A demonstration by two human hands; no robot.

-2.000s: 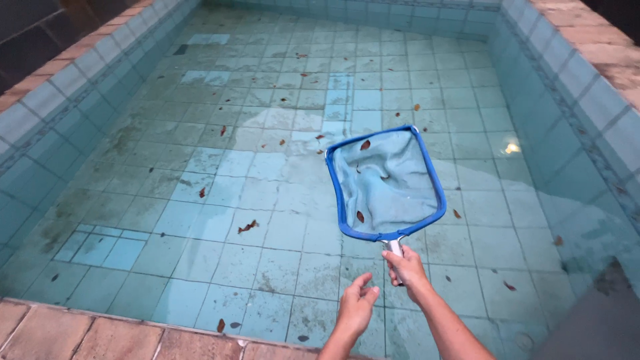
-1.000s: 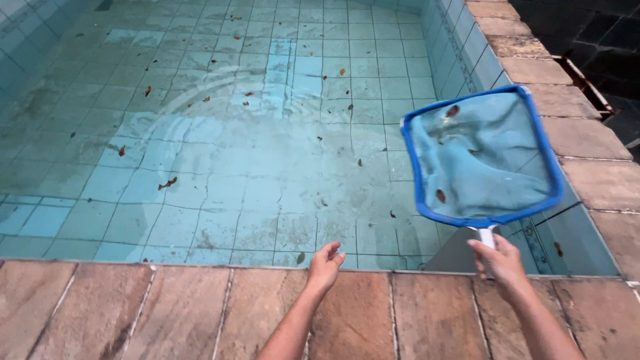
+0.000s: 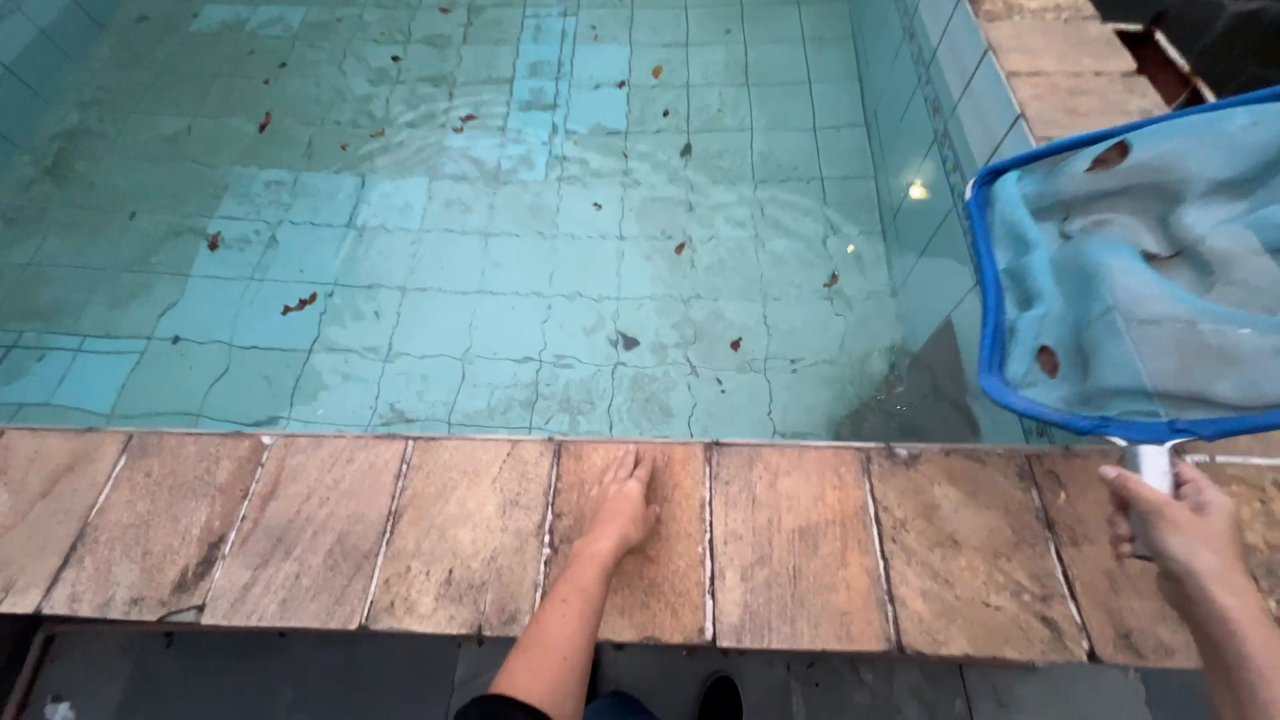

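My right hand (image 3: 1175, 515) grips the short white handle of a blue-framed pool skimmer net (image 3: 1150, 290) at the right. The net is raised above the pool's right corner, its far side cut off by the view's edge. A few brown leaves (image 3: 1047, 361) cling to the blue mesh. My left hand (image 3: 622, 505) is on or just over the stone coping (image 3: 790, 540) at the pool's near edge, holding nothing, its fingers extended. Beyond it lies the pool water (image 3: 500, 250), with brown leaves (image 3: 299, 303) scattered across it; whether each floats or lies on the bottom, I cannot tell.
The stone-paved rim (image 3: 1075, 65) continues up the right side, beside a tiled pool wall (image 3: 940, 140). A rusty-edged opening (image 3: 1160, 65) is beyond that rim. Dark floor tiles (image 3: 250, 670) and a dark shoe (image 3: 720, 697) are below the near coping.
The net has moved from over the water to the right, past the pool's corner. My left hand has come back from over the water to the near coping. The view has shifted too.
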